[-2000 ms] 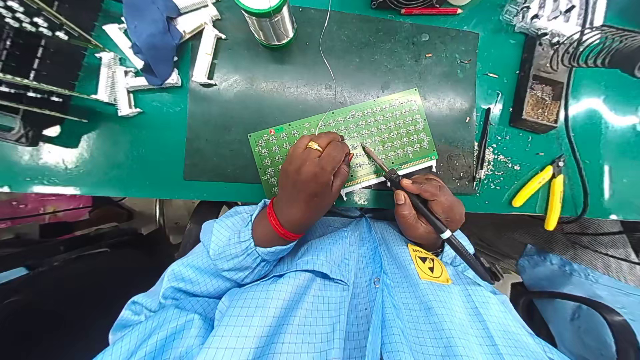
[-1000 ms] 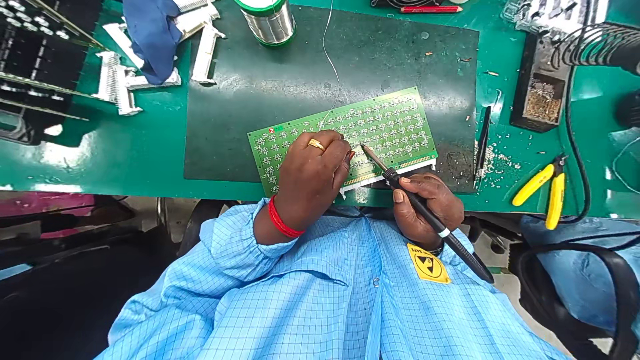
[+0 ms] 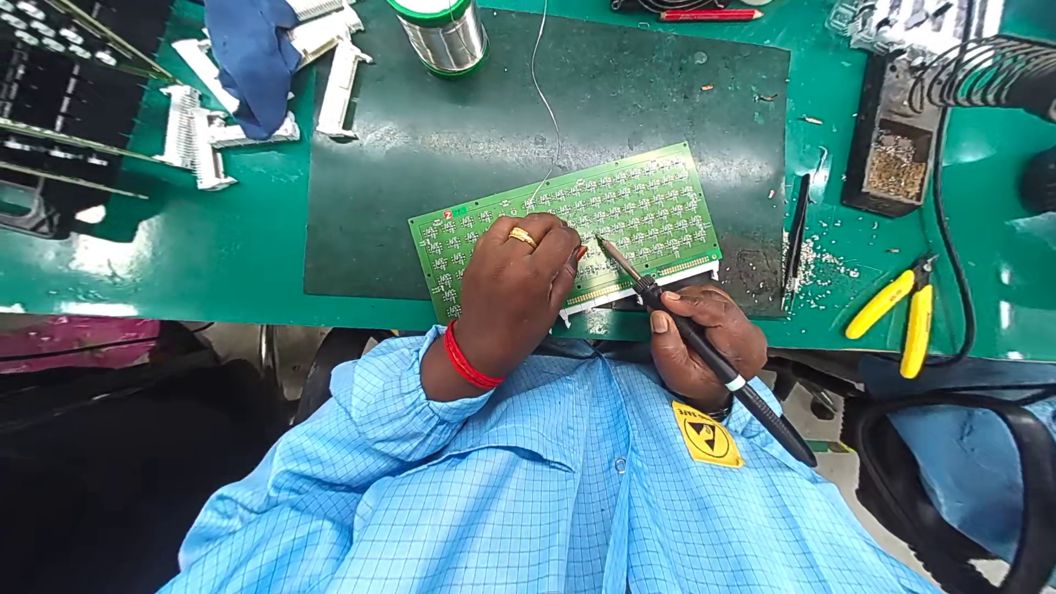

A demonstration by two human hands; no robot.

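A green printed circuit board (image 3: 660, 202) lies tilted on a dark mat, a white connector strip (image 3: 615, 299) along its near edge. My right hand (image 3: 714, 338) grips a black soldering iron (image 3: 697, 342), whose tip touches or hovers just over the middle of the board. Over the board's left part, my left hand (image 3: 520, 289) has its fingers bunched close to the iron's tip. Thin solder wire (image 3: 544, 99) runs from the spool (image 3: 445, 37) down to the board by my left fingers, which appear to pinch it; the fingertips' grip is partly hidden.
White connectors (image 3: 337, 91) and a blue cloth (image 3: 252, 62) lie at the upper left, beside racked boards (image 3: 74, 107). To the right are black tweezers (image 3: 797, 231), small clippings (image 3: 817, 268), yellow-handled cutters (image 3: 916, 322), a soldering iron stand (image 3: 891, 157) and a red pencil (image 3: 711, 15).
Both hands stay nearly in place, with the iron's tip at about the same part of the board. The chair and cloth at the lower right have shifted.
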